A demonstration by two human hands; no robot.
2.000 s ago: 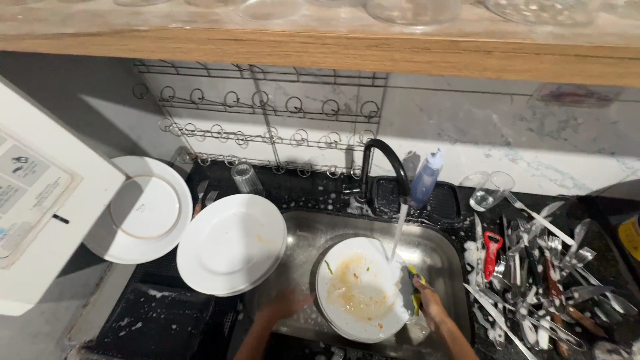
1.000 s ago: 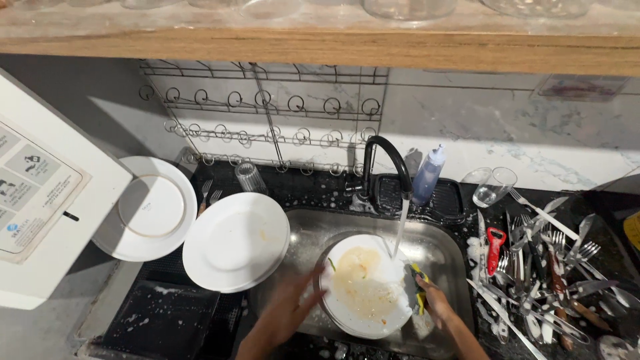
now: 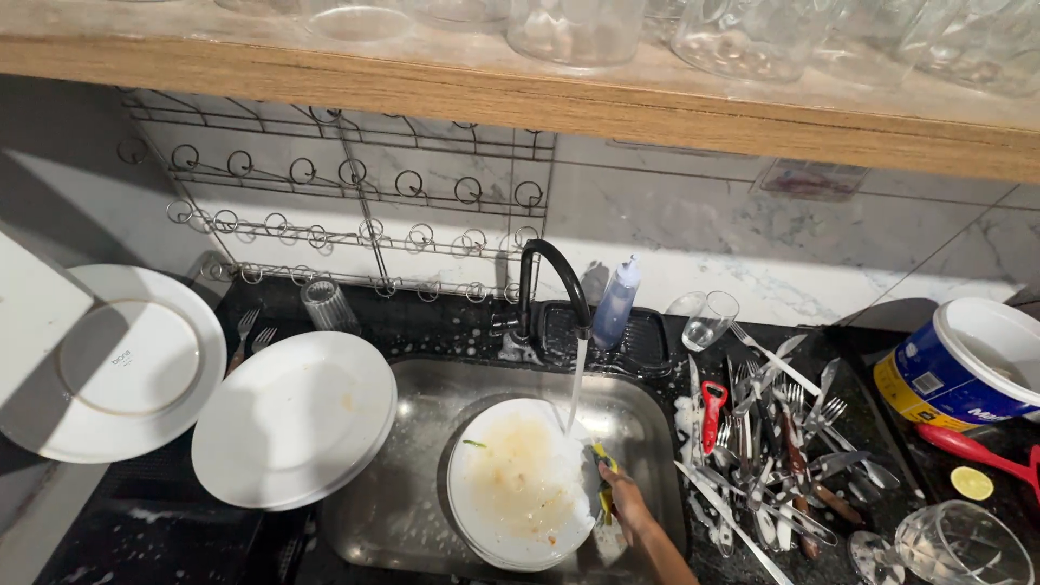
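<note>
My right hand (image 3: 627, 497) holds a yellow-and-green sponge (image 3: 605, 483) at the right edge of a stack of white plates (image 3: 520, 487) in the steel sink (image 3: 390, 487). Water runs from the black faucet (image 3: 556, 260) onto the upper right of the top plate, which bears yellowish residue, food bits and white foam. My left hand is out of the frame. Left of the sink, white oval plates (image 3: 292, 414) lie stacked at its rim, and a round white plate (image 3: 130, 366) is farther left.
Soapy forks, knives and spoons (image 3: 780, 455) lie heaped right of the sink with a red bottle opener (image 3: 712, 414). Behind stand a squeeze bottle (image 3: 616, 305) and a clear glass (image 3: 709, 322). A bucket (image 3: 959, 366), a lime half (image 3: 972, 483) and a stemmed glass (image 3: 959, 544) are farther right; a wooden shelf (image 3: 487, 93) hangs above.
My left hand, beside the plate's left edge one second ago, has left the view. My right hand remains at the plate's right side with the sponge. The view has shifted, showing more at the right.
</note>
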